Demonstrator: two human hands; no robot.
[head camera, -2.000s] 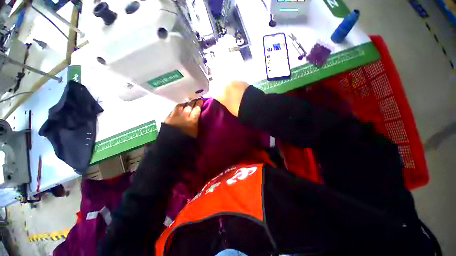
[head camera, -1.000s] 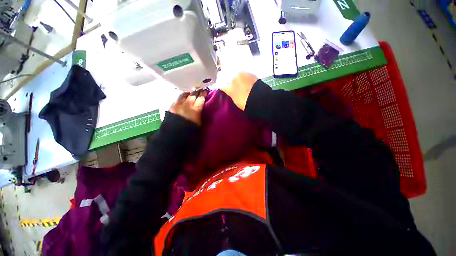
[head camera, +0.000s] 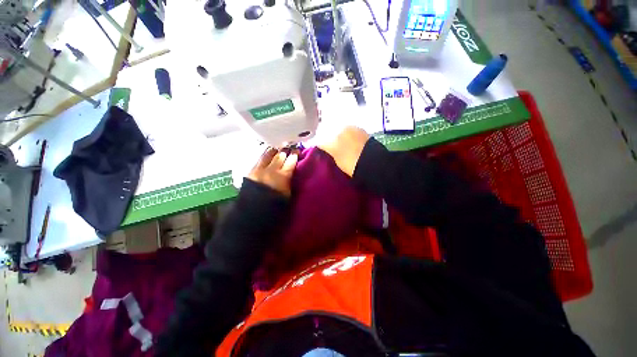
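A purple garment piece (head camera: 321, 199) runs from under the front of the white sewing machine head (head camera: 269, 84) down to my lap. My left hand (head camera: 277, 169) holds its upper edge at the left of the needle area, fingers bent on the cloth. My right hand (head camera: 347, 148) holds the cloth at the right, close to the machine; its fingertips are washed out by bright light. The needle and presser foot are mostly hidden by the head and my fingers. A short grey reflective band (head camera: 385, 213) shows on the cloth at the right.
A purple garment pile (head camera: 143, 286) with grey bands lies at lower left. A dark cloth (head camera: 105, 171) lies on the table's left. A lit smartphone (head camera: 397, 105), metal tool (head camera: 424, 94), purple packet (head camera: 452, 107), blue cone (head camera: 487, 74) and control panel (head camera: 425, 24) are right. A red crate (head camera: 541, 209) stands beyond.
The camera view has tilted, bringing the lit panel screen into view. Both hands stay on the purple cloth at the needle area, with only slight shifts.
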